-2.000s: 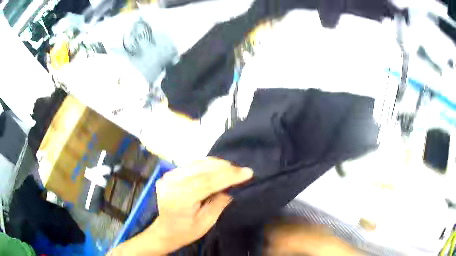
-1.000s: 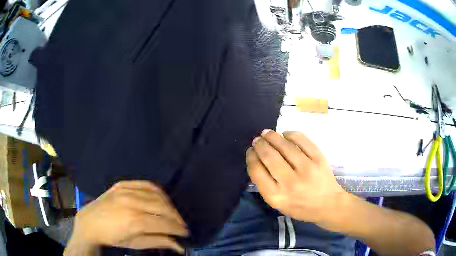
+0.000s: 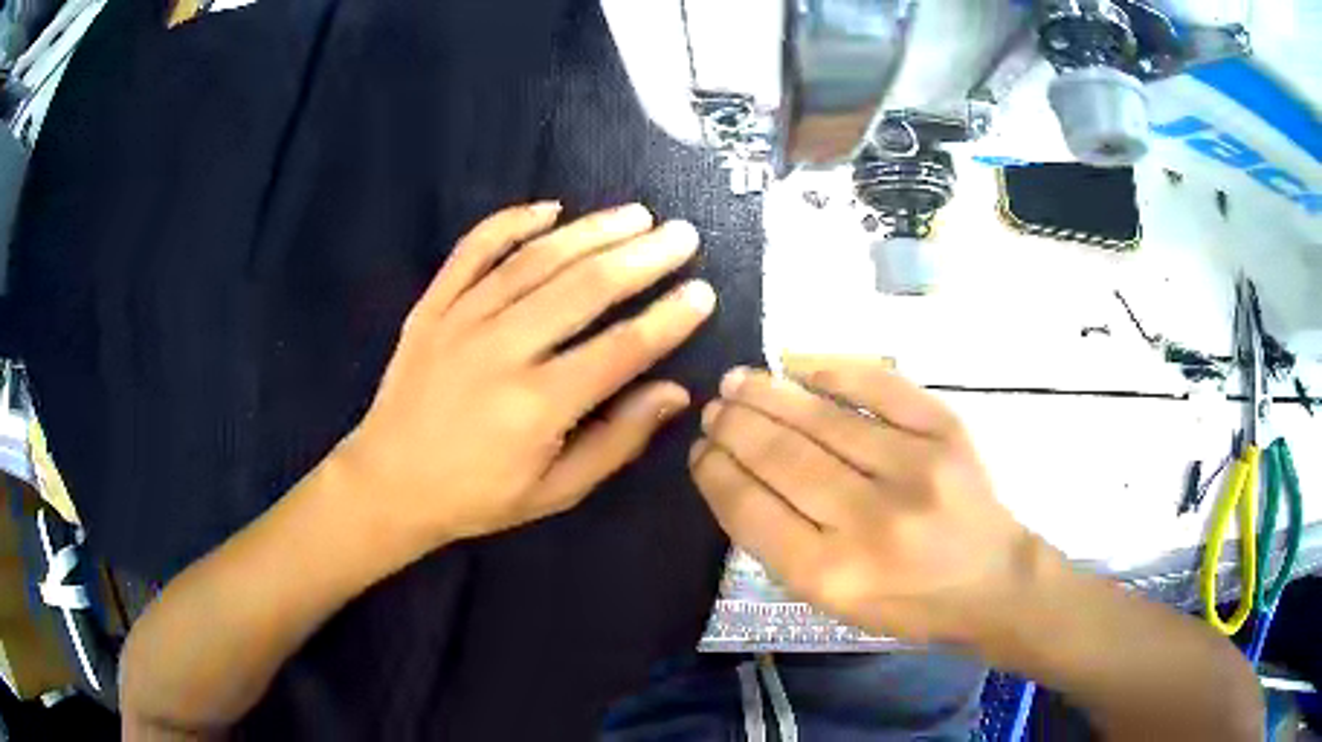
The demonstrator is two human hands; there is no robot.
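Note:
A large black fabric panel (image 3: 189, 290) covers the left and middle of the machine table, its right edge running beside the presser foot (image 3: 742, 167). My left hand (image 3: 508, 377) lies flat on the panel with fingers spread, pointing up and right. My right hand (image 3: 855, 493) rests at the panel's right edge, fingers close together, fingertips on the cloth; whether its hidden thumb pinches the edge cannot be seen. The metal part of the sewing machine head (image 3: 848, 73) is blurred above the presser foot.
A black phone-like rectangle (image 3: 1073, 200) lies on the white bed beside the thread tension assembly (image 3: 902, 189). Scissors with yellow and green handles (image 3: 1232, 544) lie at the right, near thread scraps (image 3: 1192, 355). A pale measuring strip (image 3: 797, 626) runs along the front edge.
My left hand has moved up and right from the panel's lower edge onto the cloth near the presser foot. My right hand stays at the right edge. The panel has shifted left.

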